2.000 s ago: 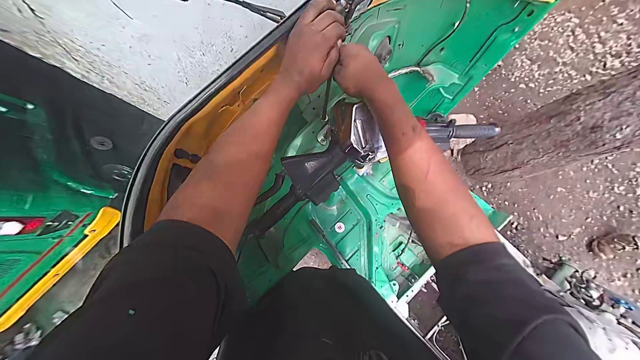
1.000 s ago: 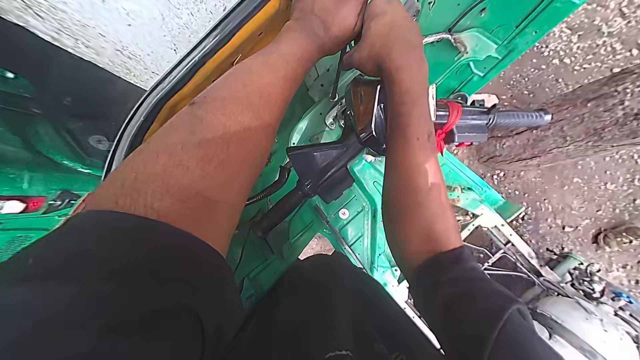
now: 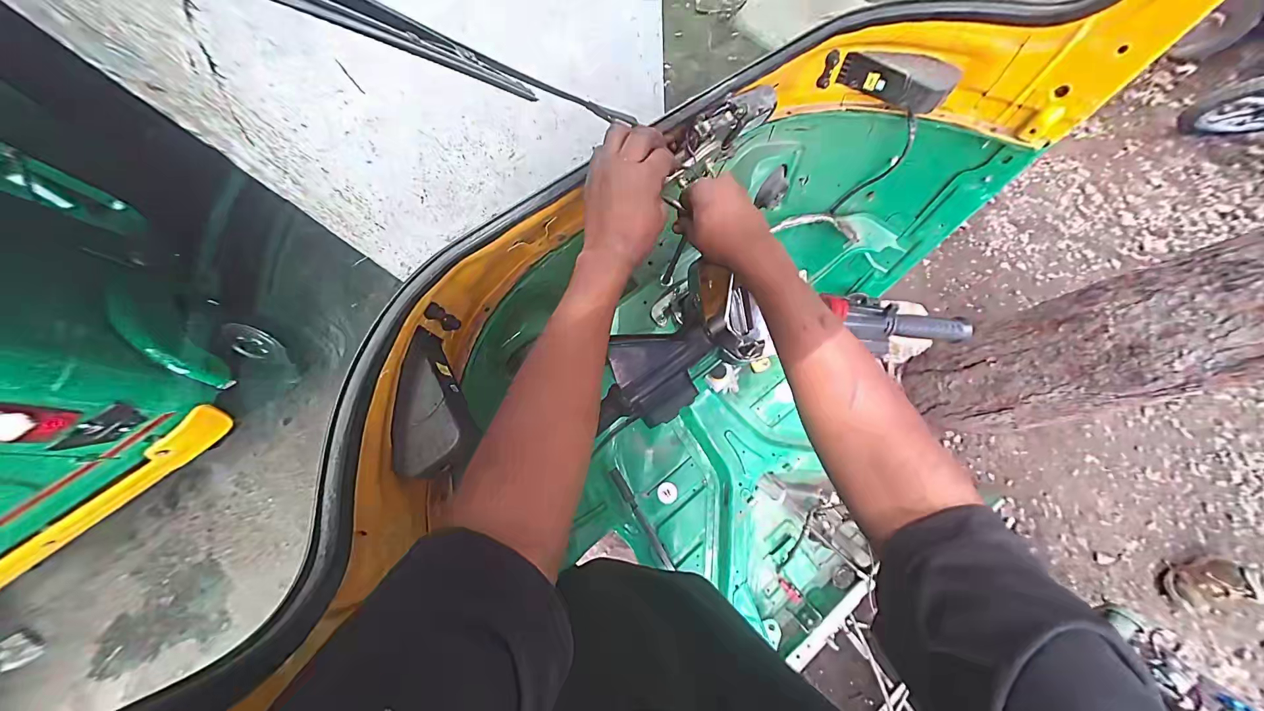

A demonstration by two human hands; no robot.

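Note:
My left hand (image 3: 627, 193) reaches over the yellow rim of a three-wheeler's front body, its curled fingers at a metal mechanism (image 3: 713, 133) under the windscreen edge. Close beside it, my right hand (image 3: 723, 222) is bent at the same mechanism; what lies inside its fingers is hidden. A thin dark rod (image 3: 674, 259) runs down from between the hands. Beyond the left fingertips, a wiper arm (image 3: 583, 102) lies over the pale windscreen area. Below the hands are a black steering column cover (image 3: 647, 375) and a handlebar grip (image 3: 933, 328).
Black rubber seal (image 3: 341, 434) edges the yellow frame. Dark speaker-like units (image 3: 430, 410) sit on it at both sides. A tree trunk (image 3: 1106, 346) lies across the gravel at right. Another green and yellow vehicle (image 3: 118, 474) stands at left. Bare wiring shows low in the green floor.
The view has shifted so that more of the yellow frame and the wiper shows. Both hands stay close together near the windscreen edge.

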